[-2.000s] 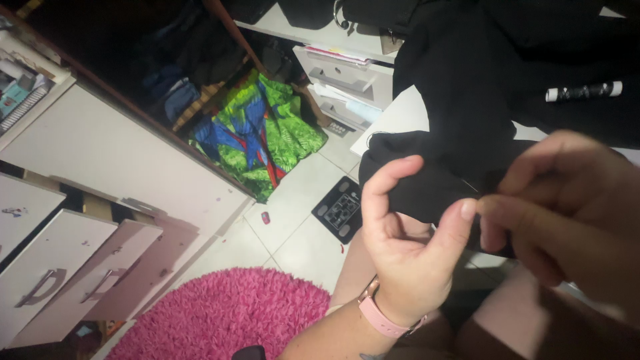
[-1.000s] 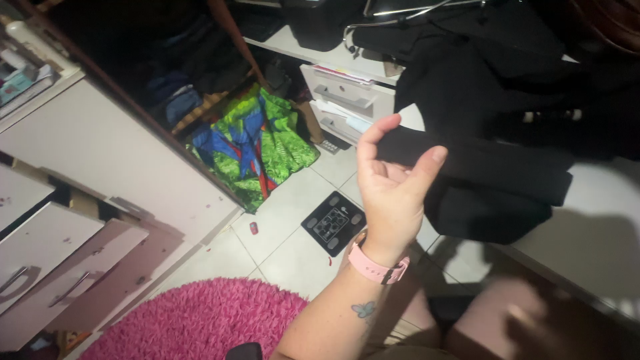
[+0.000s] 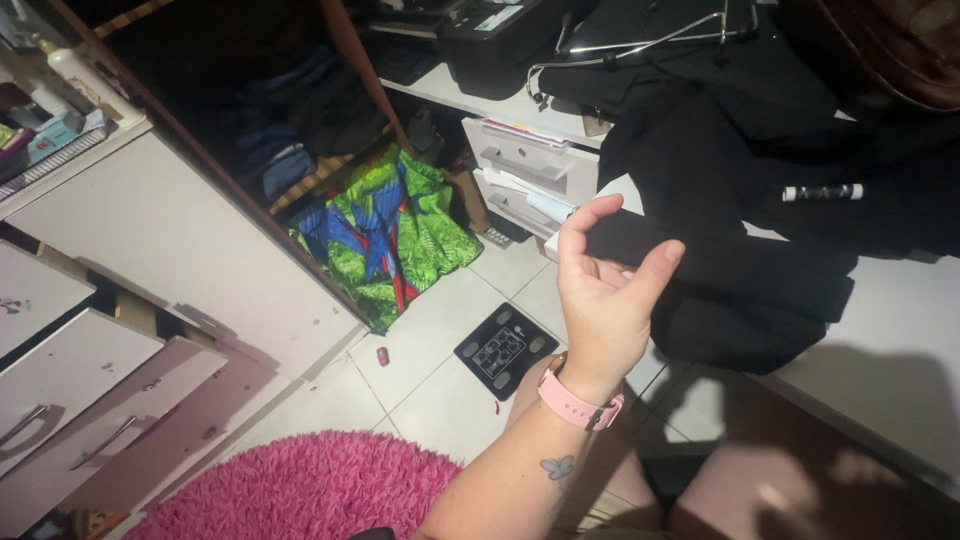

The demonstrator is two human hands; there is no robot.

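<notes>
My left hand (image 3: 611, 292), with a pink watch strap (image 3: 574, 401) at its wrist, grips the edge of a black cloth (image 3: 735, 277) between thumb and fingers. The cloth stretches right from the hand and overlaps more black fabric on a white desk (image 3: 892, 322). On that fabric lies a spool of dark thread (image 3: 822, 193) with white ends. My right hand is out of view. Whether a needle or a loose thread hangs from the cloth cannot be made out.
A metal-framed object (image 3: 645, 46) and a black device (image 3: 495, 45) stand at the desk's back. Below are partly open drawers (image 3: 525, 161), a bathroom scale (image 3: 506, 350) on the tiles, a pink shaggy rug (image 3: 300, 487) and a parrot-print cloth (image 3: 390, 232).
Two seconds ago both hands were close together at the black cloth, the right one pinching near the left fingertips. The right hand has since left the view; the left still holds the cloth.
</notes>
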